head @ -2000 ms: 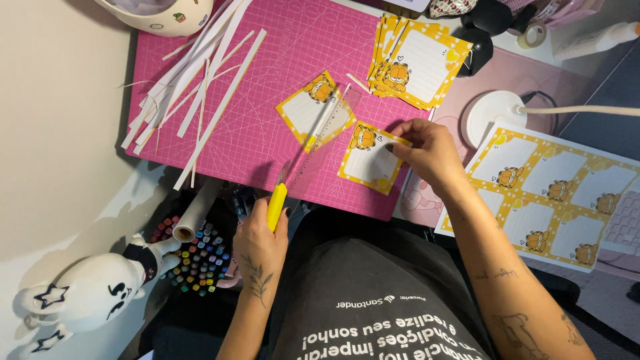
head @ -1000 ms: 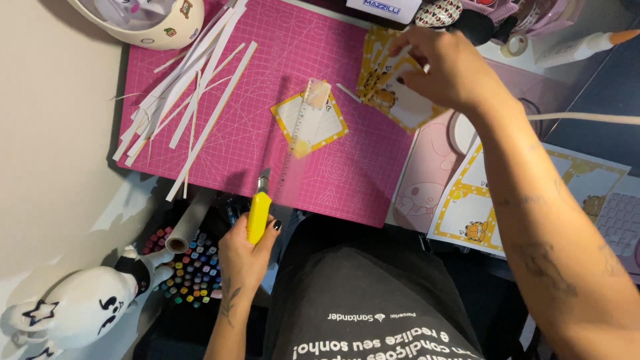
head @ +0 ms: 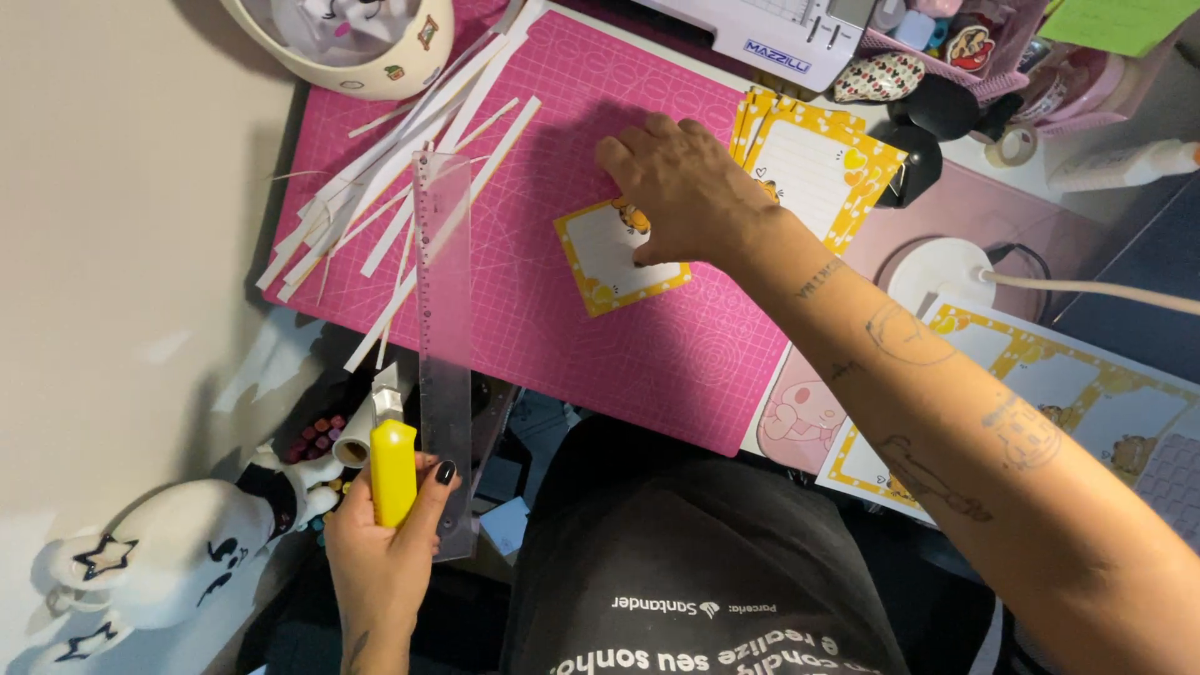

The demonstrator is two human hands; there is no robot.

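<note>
My left hand [head: 389, 544] grips a yellow utility knife [head: 394, 473], blade pointing up, and a clear plastic ruler [head: 442, 309] that stretches over the left part of the pink cutting mat [head: 525, 328]. My right hand [head: 680, 183] reaches over the mat with spread, bent fingers. Its thumb is at a yellow-bordered note card with an orange cartoon cat [head: 600, 258]; whether it pinches the card cannot be told. Partly behind that hand, a stack of similar cards [head: 816, 155] lies at the mat's upper right corner. Thin white paper strips [head: 412, 169] are heaped at the mat's left.
A white bowl [head: 347, 70] and a white machine [head: 787, 47] stand along the back. A round white base with a cable [head: 937, 272] and an uncut card sheet [head: 1059, 375] lie on the right. A white plush figure [head: 178, 553] and markers [head: 314, 436] are at lower left.
My right hand has moved left from the card stack to the single card. The ruler has left that card and shifted left with my left hand. Earlier, a second card lay near the mat's right edge.
</note>
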